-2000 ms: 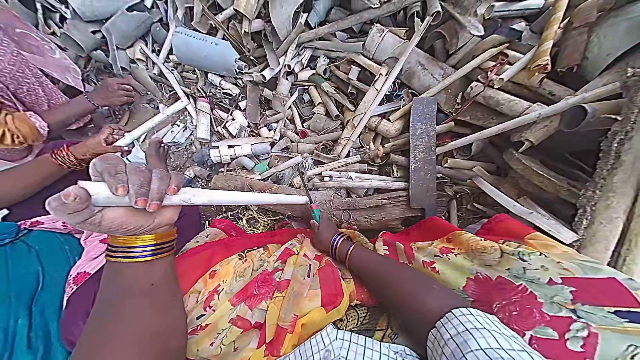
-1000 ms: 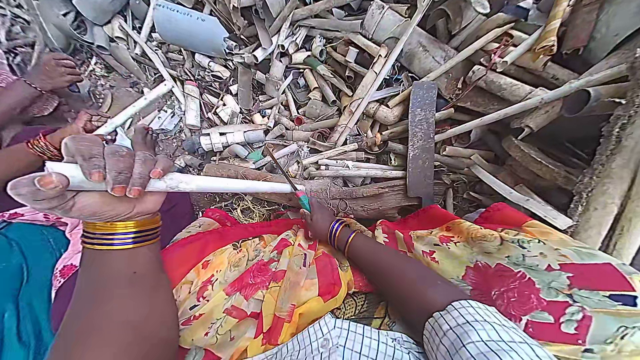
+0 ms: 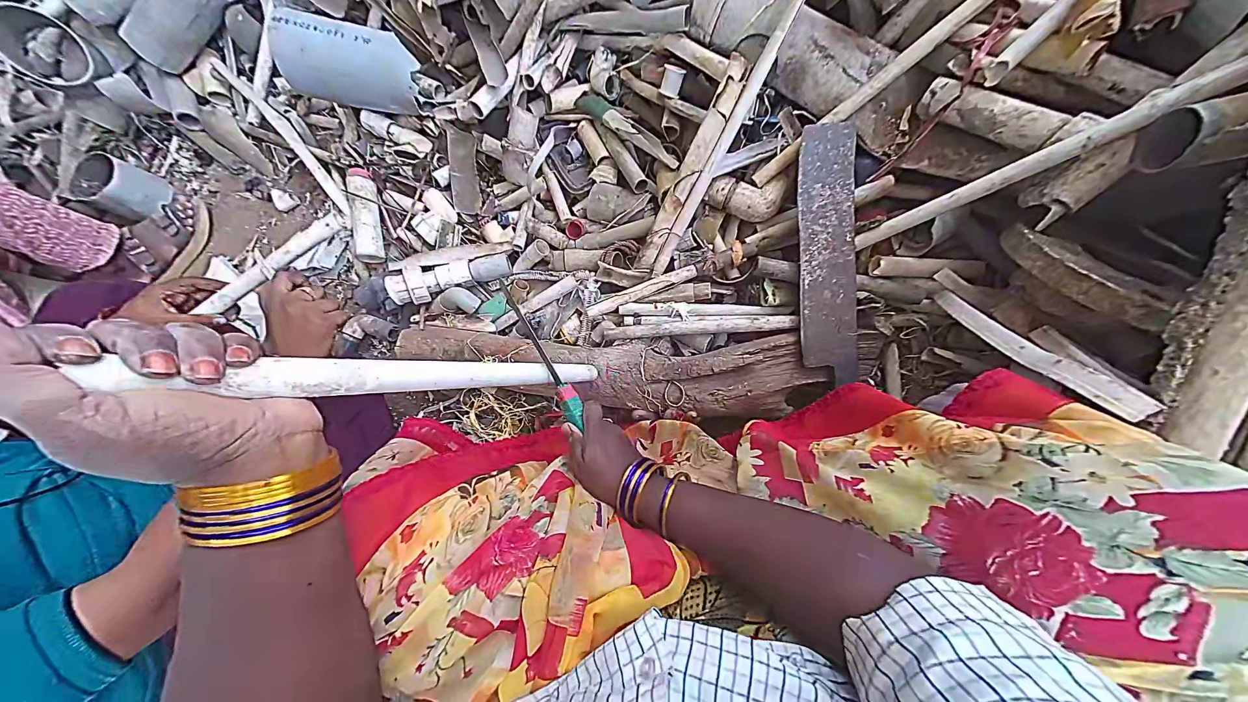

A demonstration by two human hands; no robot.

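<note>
My left hand (image 3: 175,390) grips a white plastic pipe (image 3: 419,376) that lies nearly level, its narrower end above a wooden log (image 3: 682,370). My right hand (image 3: 597,444) holds the green and red handle of a thin dark tool (image 3: 546,363), whose kind I cannot tell. The tool's shaft slants up to the left and crosses the pipe near its right end; whether they touch is not clear. A flat dark metal blade (image 3: 827,244) stands upright at the right part of the log. Red and yellow floral cloth (image 3: 526,546) covers my lap.
Scrap plastic pipes (image 3: 604,175) are heaped beyond the log. A grey curved pipe piece (image 3: 341,60) lies at the upper left. Another person's hands (image 3: 297,314) hold a white pipe (image 3: 273,263) close to my left hand. Long pipes (image 3: 1033,171) reach across the right side.
The other person's hands have moved closer to my left hand. My two hands keep their hold on the pipe and the tool. The view has shifted somewhat.
</note>
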